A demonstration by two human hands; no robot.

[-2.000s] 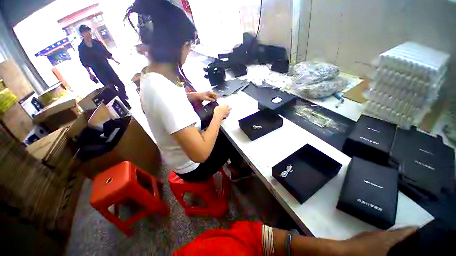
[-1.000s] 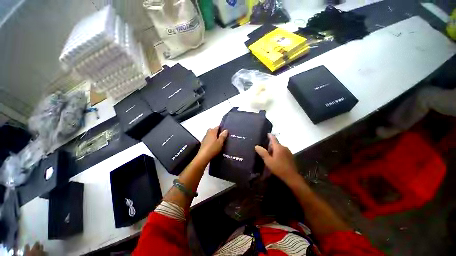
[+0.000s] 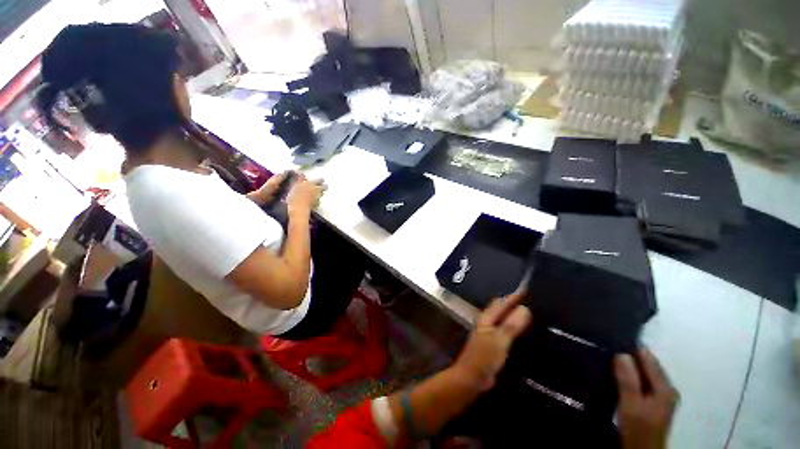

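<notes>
My left hand (image 3: 493,344) is at the left edge of a dark black box piece (image 3: 561,373) with two lines of pale lettering. My right hand (image 3: 646,402) is at its right edge, cut off by the bottom of the picture. The piece is held between both hands at the lower right; its lower part is dark and its exact shape cannot be told. Just behind it, partly covered, a closed black gift box (image 3: 605,244) lies on the white table.
Open black box bases (image 3: 496,254), one with a white cable, lie to the left. Behind are another closed box (image 3: 579,171), stacked flat black pieces (image 3: 680,184), white trays (image 3: 618,66) and bagged accessories (image 3: 469,92). A co-worker (image 3: 206,219) sits left, beside a red stool (image 3: 189,386).
The view has swung left, from my hands and the yellow sleeves towards the co-worker. The black piece stays between my hands and now overlaps the closed box in view.
</notes>
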